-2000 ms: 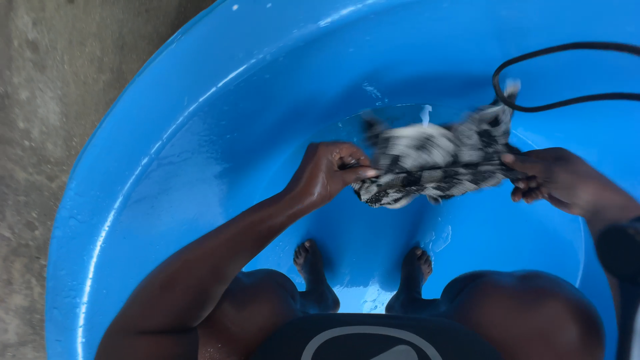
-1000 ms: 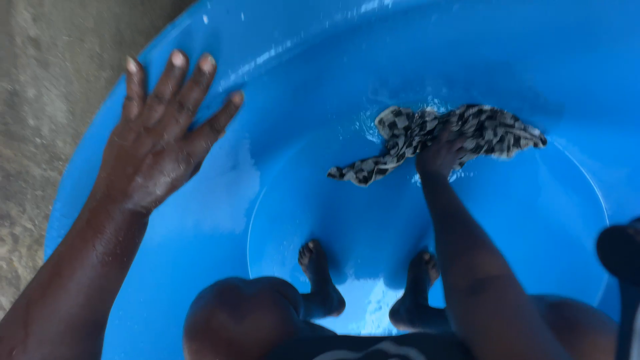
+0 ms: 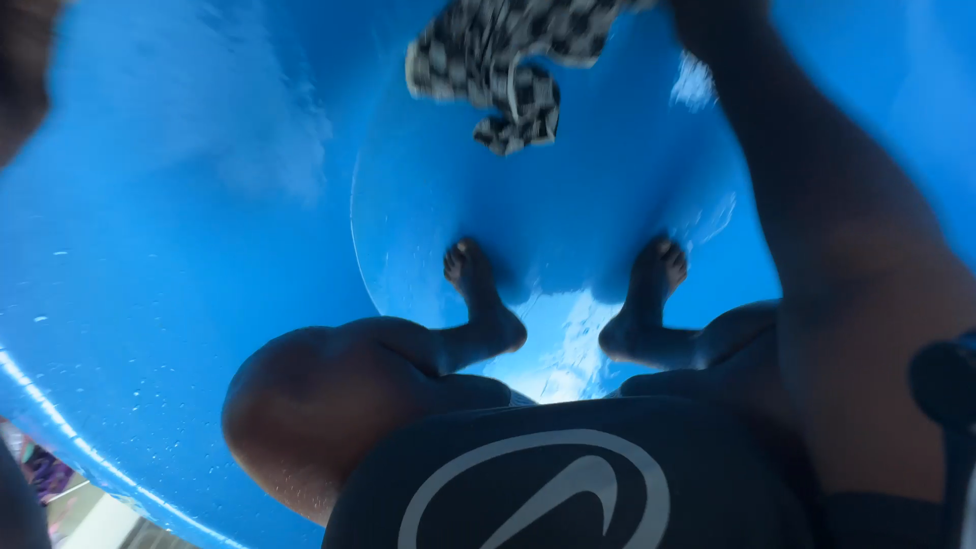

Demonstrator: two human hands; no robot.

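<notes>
A black-and-grey checkered cloth (image 3: 526, 38) with a pale edge shows at the top of the head view, blurred and cut off by the frame. My right arm reaches up from the lower right, and the part near my right hand (image 3: 717, 23) meets the top edge beside the cloth's right end. The fingers are out of frame, so their grip on the cloth cannot be seen. At the upper left edge, a blurred part of my left hand or wrist (image 3: 23, 76) hangs over the blue basin (image 3: 191, 252), away from the cloth; its fingers are not visible.
My bare feet (image 3: 473, 267) stand on the basin's wet floor, with my bent knees (image 3: 305, 412) above them. The basin's curved rim (image 3: 76, 442) runs along the lower left. A dark rounded object (image 3: 942, 381) is at the right edge.
The view has shifted so that the cloth sits at the top edge. Two seconds ago both hands held the cloth; one second ago my left hand was spread near the rim and my right pressed on the cloth.
</notes>
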